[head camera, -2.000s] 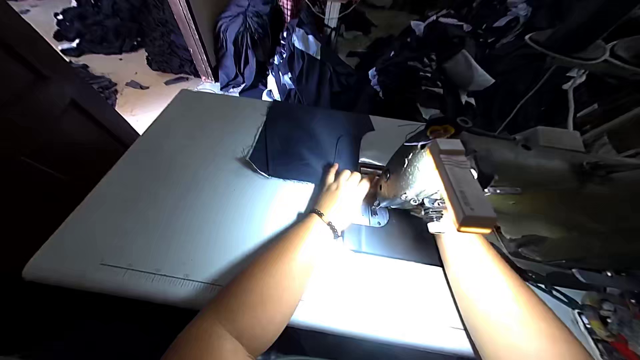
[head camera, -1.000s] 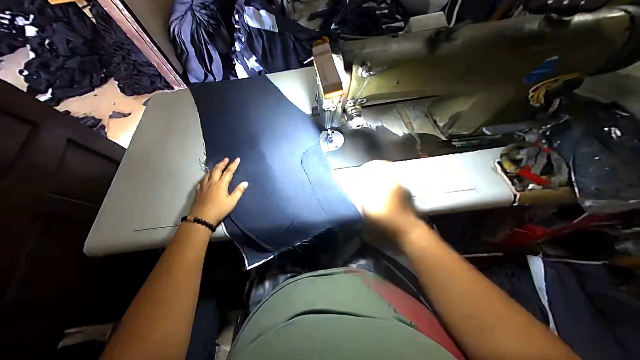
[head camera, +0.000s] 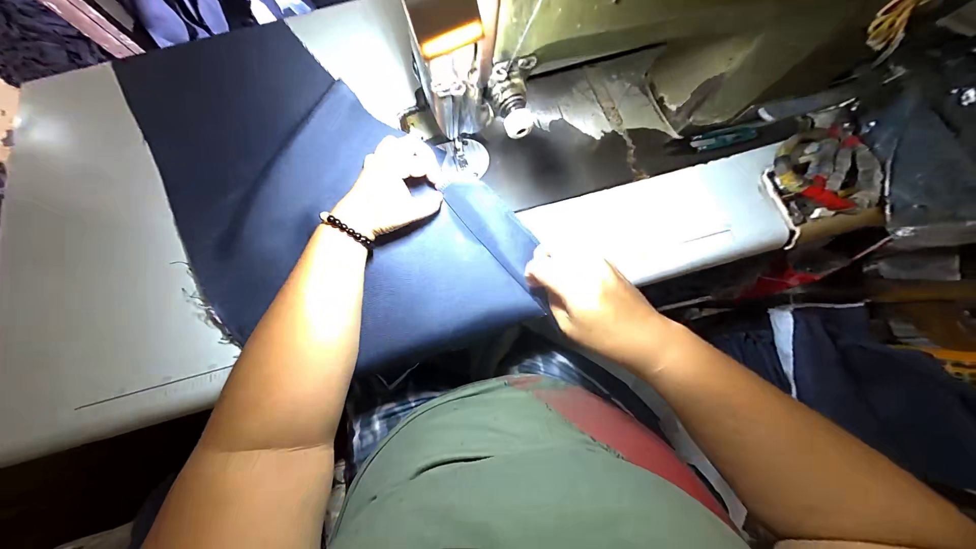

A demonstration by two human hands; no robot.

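A dark navy fabric panel (head camera: 252, 175) lies over the white sewing table (head camera: 91, 252) and hangs past its front edge. My left hand (head camera: 396, 183), a beaded bracelet at its wrist, pinches the panel's edge just left of the presser foot (head camera: 461, 156) of the sewing machine (head camera: 610, 69). Between finger and thumb, my right hand (head camera: 583, 290) grips the panel's right corner near the table's front edge. A strip along the fabric's right side appears folded over, running between the two hands. The glare of the machine's lamp washes out my left fingertips.
A lit lamp (head camera: 450, 34) sits by the needle. To the right are a bin of fabric scraps (head camera: 827, 171) and a green-handled tool (head camera: 724, 139) on the machine bed. More dark fabric (head camera: 877, 381) hangs at lower right; other cloth lies at the upper left.
My left hand has moved from resting flat on the panel to pinching its edge beside the presser foot. The right hand now grips the panel's corner. The view has moved closer.
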